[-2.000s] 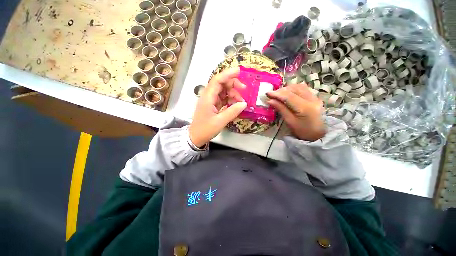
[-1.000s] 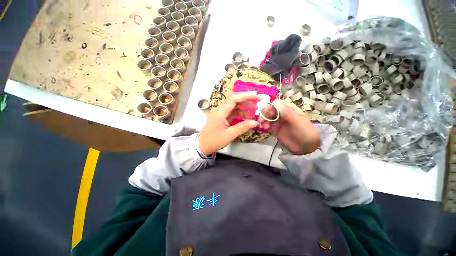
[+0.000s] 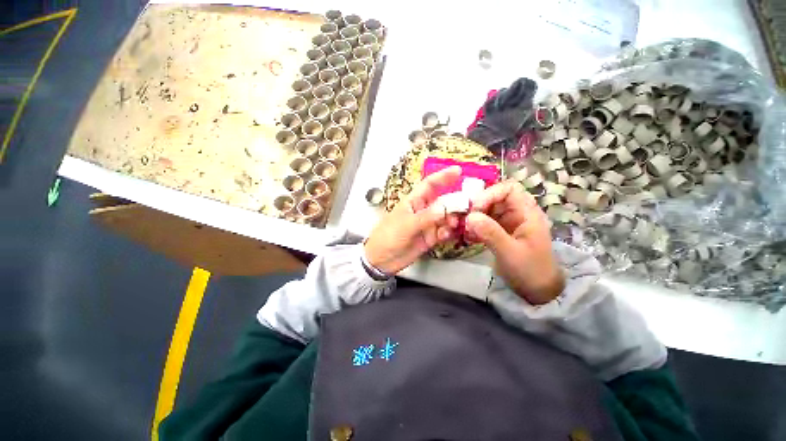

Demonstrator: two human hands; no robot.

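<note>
My left hand (image 3: pixel 415 226) and my right hand (image 3: pixel 520 237) meet over a bright pink block (image 3: pixel 438 167), bare fingertips pinched together. Between them is a small white piece (image 3: pixel 459 199), held just above the block. Its shape is blurred, and I cannot tell whether a ring is around it or where one starts. The hands hide most of the block's lower part. The block lies on a mottled yellow-black round base (image 3: pixel 405 183) near the table's front edge.
Loose rings (image 3: pixel 606 159) lie heaped on a clear plastic bag (image 3: pixel 702 224) at the right. A dark grey and pink glove (image 3: pixel 507 114) lies behind the base. A tan board (image 3: pixel 185 129) at the left bears standing rings (image 3: pixel 318 109) along its right edge. Printed paper (image 3: pixel 586 21) lies at the far side.
The view has shifted, so the table sits further right and lower. The open ring outline seen at my right fingertips one second ago no longer shows clearly. The fingertips are closer together.
</note>
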